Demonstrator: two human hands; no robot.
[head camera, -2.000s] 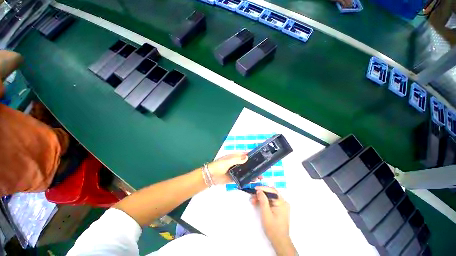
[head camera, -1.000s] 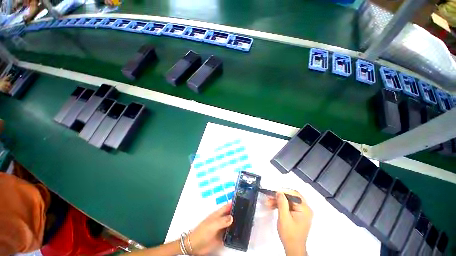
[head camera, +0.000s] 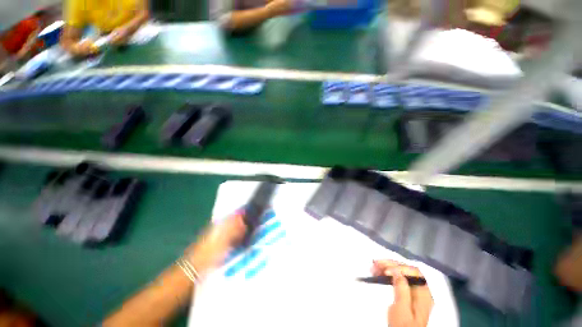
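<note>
The frame is blurred. My left hand (head camera: 220, 241) holds a black housing (head camera: 260, 199) by its lower end, above the upper left part of the white work sheet (head camera: 319, 274). The housing's open side cannot be made out. Blue adhesive pieces (head camera: 258, 252) lie in rows on the sheet, just right of and below my left hand, partly hidden by the hand and housing. My right hand (head camera: 408, 294) holds dark tweezers (head camera: 399, 280) over the right part of the sheet, tips pointing left, apart from the housing.
A slanted row of housings (head camera: 408, 223) lies along the sheet's right side. More housings lie at left on the bench (head camera: 89, 204) and on the green belt (head camera: 194, 124). Blue frames (head camera: 172, 82) line the far rail. A pale post (head camera: 472, 134) stands right. People's arms show beyond.
The view has tilted up and blurred. My left hand has moved the housing away from my right hand, up and left over the sheet. The tweezers have come away from the housing.
</note>
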